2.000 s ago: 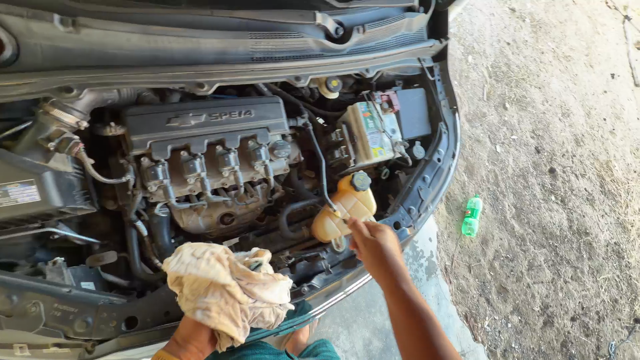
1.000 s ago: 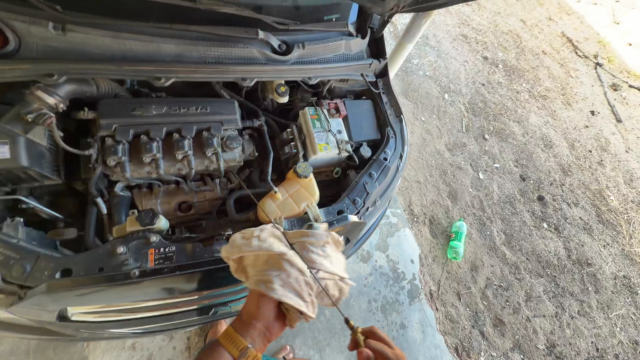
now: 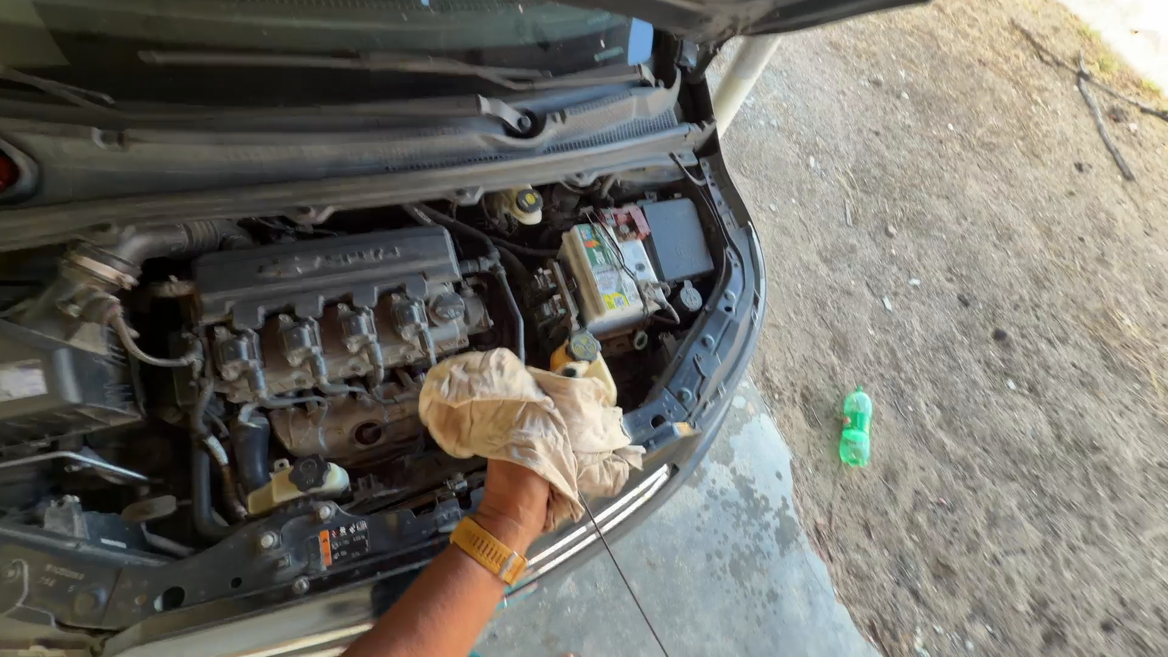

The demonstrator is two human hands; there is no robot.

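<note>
My left hand [image 3: 516,497], with a yellow watch strap at the wrist, holds a stained beige cloth [image 3: 511,411]. The cloth hides most of its fingers and part of the coolant reservoir [image 3: 598,370], whose dark cap shows above it. A thin metal dipstick [image 3: 625,579] comes out from under the cloth and runs down past the frame's bottom edge. My right hand is out of view. Left of the cloth is the engine, with its black plastic cover [image 3: 328,265].
A car battery [image 3: 607,278] and a black fuse box [image 3: 677,239] sit at the bay's right. The front body panel [image 3: 228,566] edges the bay. A green plastic bottle [image 3: 855,427] lies on the dirt at right. The raised hood [image 3: 757,14] is overhead.
My left hand and the cloth have moved up over the reservoir. My right hand, seen at the dipstick's handle a second ago, has left the view at the bottom.
</note>
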